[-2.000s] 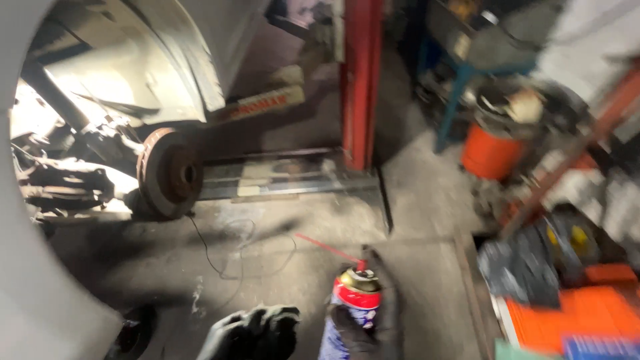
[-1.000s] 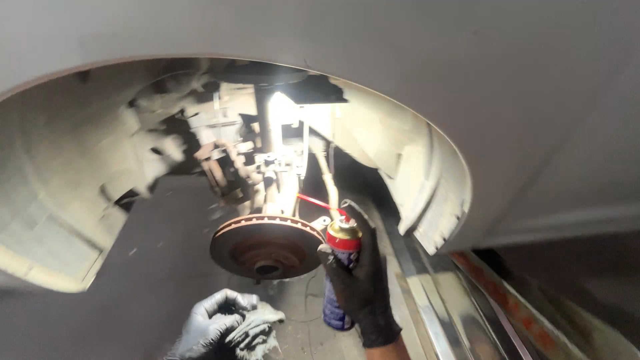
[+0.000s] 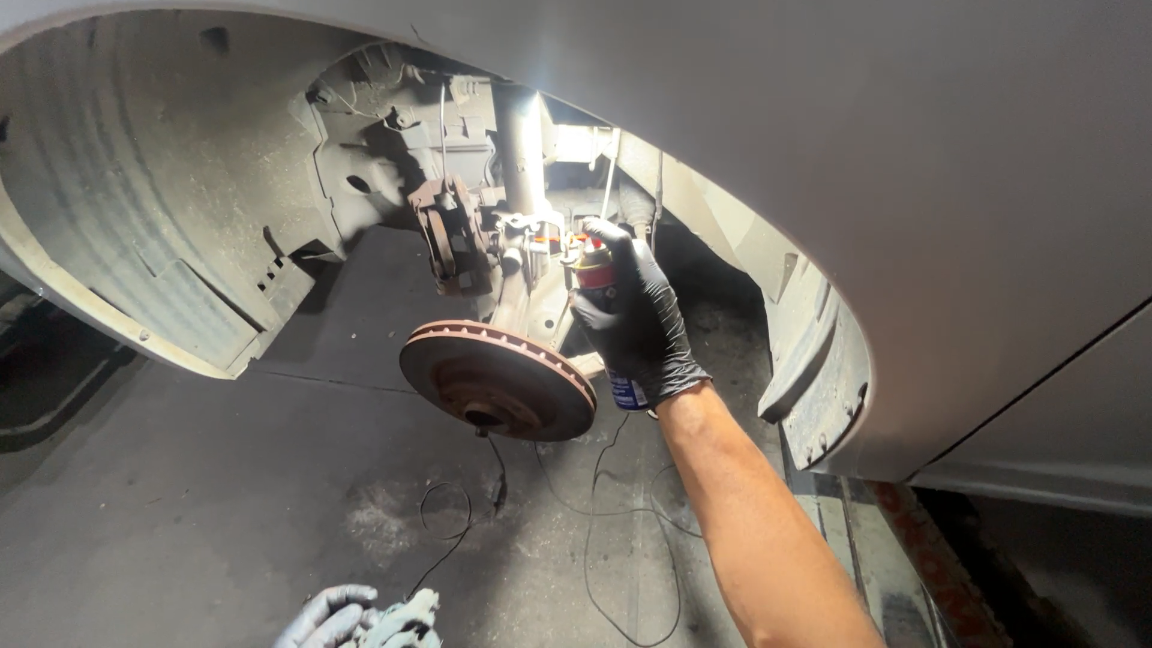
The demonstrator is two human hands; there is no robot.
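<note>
My right hand (image 3: 630,315), in a black glove, grips an aerosol spray can (image 3: 596,274) upright beside the suspension, its index finger on the nozzle. The can's thin red straw (image 3: 553,239) points left at the steering knuckle area below the brightly lit strut (image 3: 522,153). Under it, left of the can, is a rusty-edged brake disc (image 3: 495,382). A brake caliper (image 3: 447,234) sits left of the strut. Low in view, my left hand (image 3: 331,619), in a grey-smeared glove, holds a crumpled pale rag (image 3: 405,623). Whether any spray is coming out, I cannot tell.
The car's grey fender (image 3: 855,162) arches over the wheel well, with a plastic liner (image 3: 153,180) at left and a liner edge (image 3: 810,378) at right. A thin black cable (image 3: 589,540) loops on the concrete floor below the disc. A metal lift part (image 3: 900,558) lies at lower right.
The view has swung from the workshop floor to the wheel well. My right hand has brought the can up beside the strut, its straw now among the suspension parts.
</note>
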